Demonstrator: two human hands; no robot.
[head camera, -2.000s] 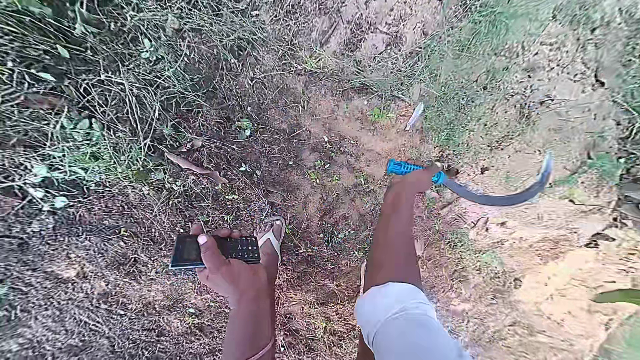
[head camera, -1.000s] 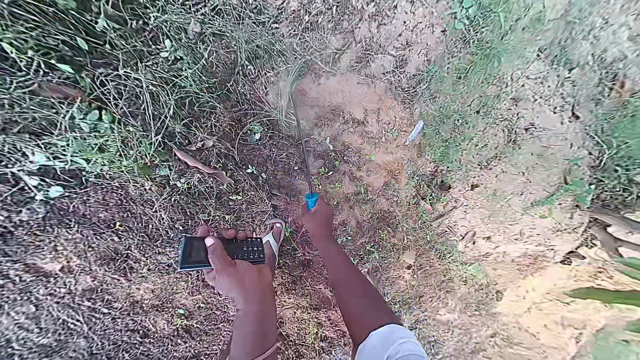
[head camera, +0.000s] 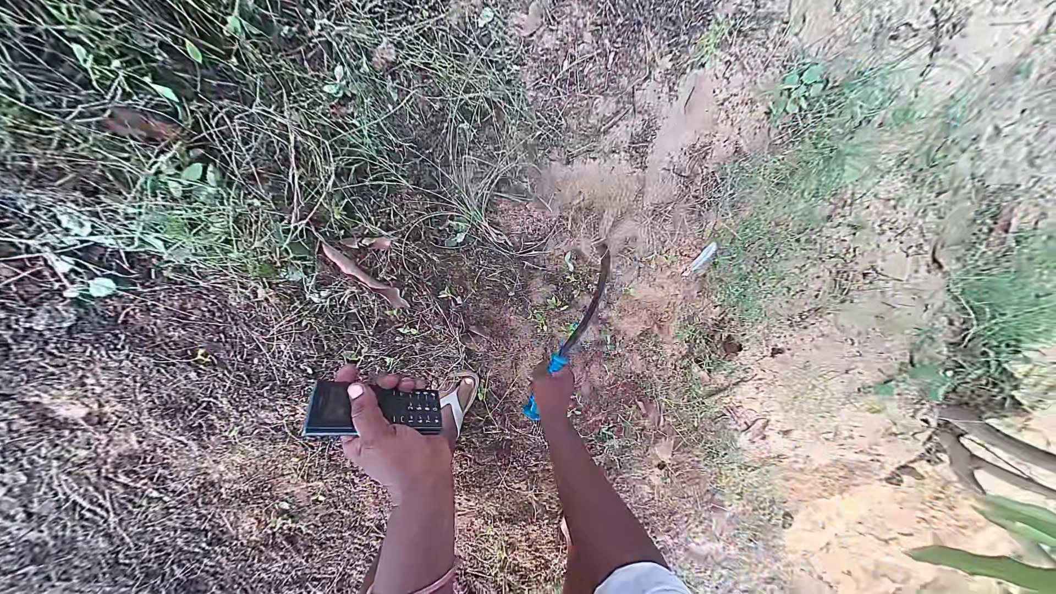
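Observation:
My left hand (head camera: 388, 441) holds a dark keypad mobile phone (head camera: 412, 407) flat, keys facing up, with the thumb across its front and fingertips at the far edge. My right hand (head camera: 553, 389) is closed around the blue handle (head camera: 532, 408) of a sickle. The sickle's dark curved blade (head camera: 592, 309) points up and away from me over the ground, and its tip is blurred near dry grass. A foot in a white-strapped sandal (head camera: 459, 398) shows just right of the phone.
Tangled grass and weeds (head camera: 396, 124) cover the upper left, with a curled dry leaf (head camera: 363, 276) near them. A pale scrap (head camera: 701, 259) lies right of the blade. Bare soil, brown branches (head camera: 990, 450) and long green leaves (head camera: 982, 565) are at the right.
My right hand with the sickle has swung from the right, where the blade pointed rightward, to the middle, where it points away from me. My left hand keeps its hold on the phone.

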